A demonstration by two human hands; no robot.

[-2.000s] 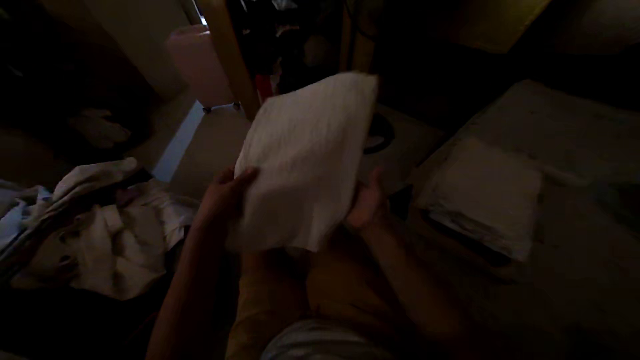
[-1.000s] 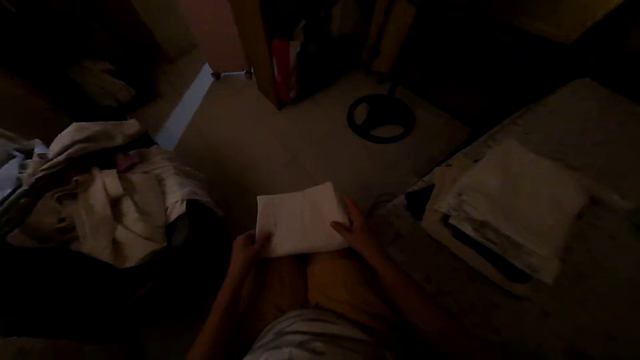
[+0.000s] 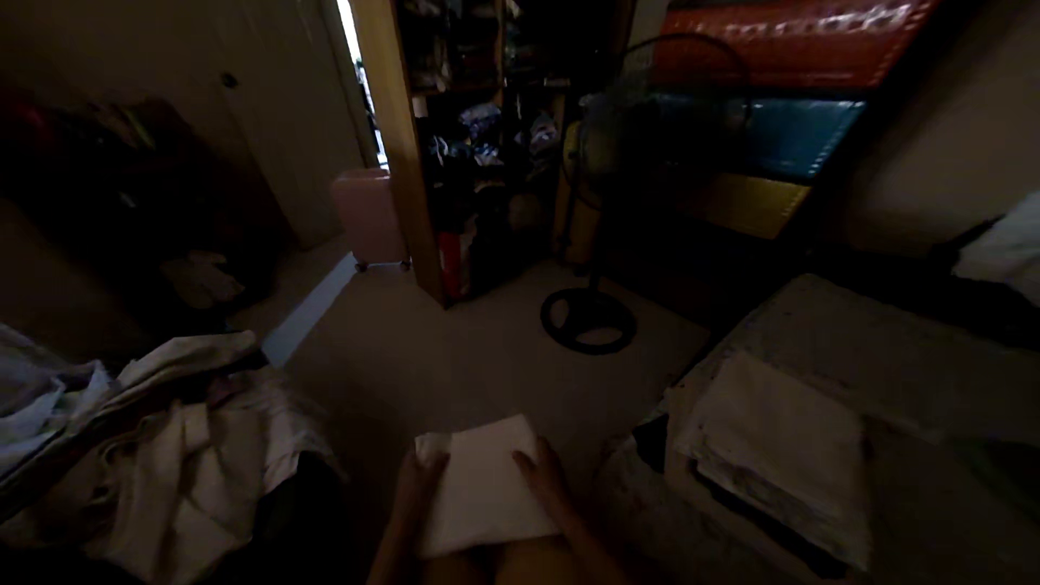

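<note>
A folded white cloth [image 3: 487, 487] lies between my two hands, just above my lap at the bottom middle. My left hand [image 3: 421, 483] grips its left edge, and my right hand [image 3: 543, 475] holds its right edge, thumb on top. To the right, a stack of folded light cloths [image 3: 780, 439] rests on a bed-like surface. A heap of loose, light-coloured cloths [image 3: 187, 455] fills the lower left. The dim light hides fine detail.
A stand fan's round black base [image 3: 588, 321] is on the floor ahead. Behind it are open wooden shelves [image 3: 406, 154] packed with things, a pink suitcase [image 3: 370, 218], and red [image 3: 788, 41] and teal [image 3: 800, 134] cases. The bed's edge [image 3: 731, 337] runs along the right.
The cloth, held up tall two seconds ago, has been lowered over my lap and is more compact. Both hands have stayed on it. The view has tilted up to show more of the room.
</note>
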